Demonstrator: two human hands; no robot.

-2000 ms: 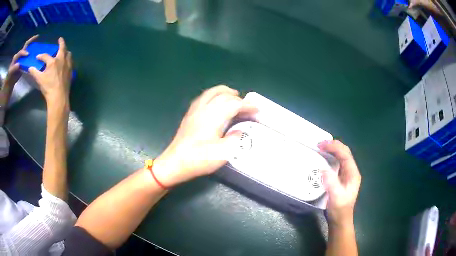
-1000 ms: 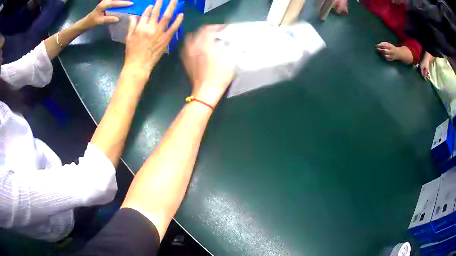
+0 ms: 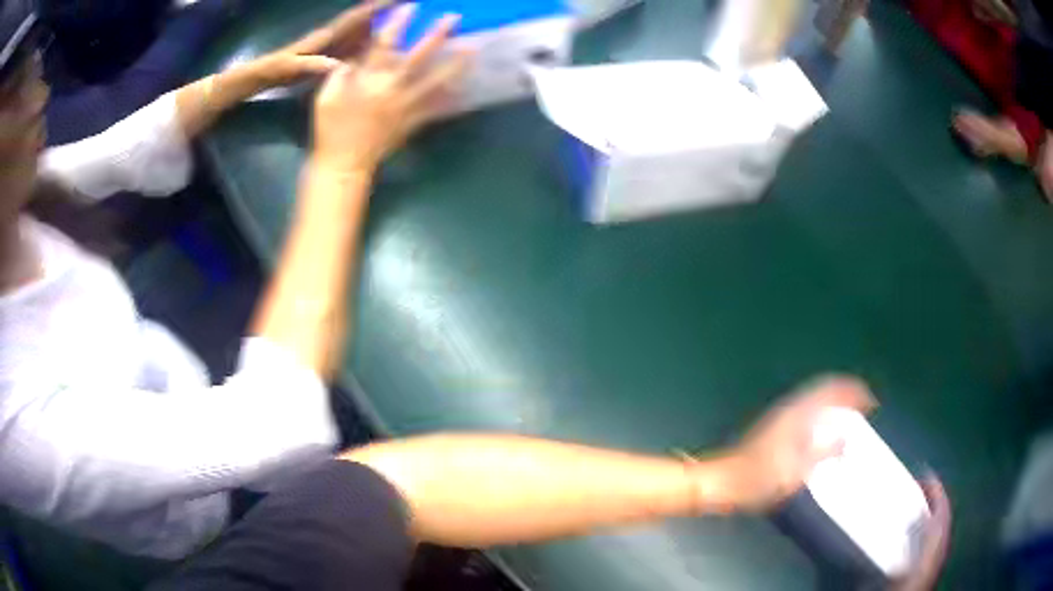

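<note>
A product unit (image 3: 864, 491), white on top with dark sides, is at the lower right over the green table. My left hand (image 3: 803, 444) grips its upper left end. My right hand (image 3: 933, 537) is at its right end, blurred and partly hidden behind it, with the fingers against it. An open white carton (image 3: 687, 167) with a blue end stands at the upper middle, its flaps raised; no hand of mine touches it.
A neighbour at left has both hands on a blue-and-white carton (image 3: 508, 52). A pale post (image 3: 756, 29) stands behind the open carton. Another person's hand (image 3: 991, 133) is at upper right. The table edge (image 3: 370, 410) curves at lower left.
My left hand has left the carton and moved down right onto the unit. My right hand has come into view. The open carton appears farther right as the view has shifted.
</note>
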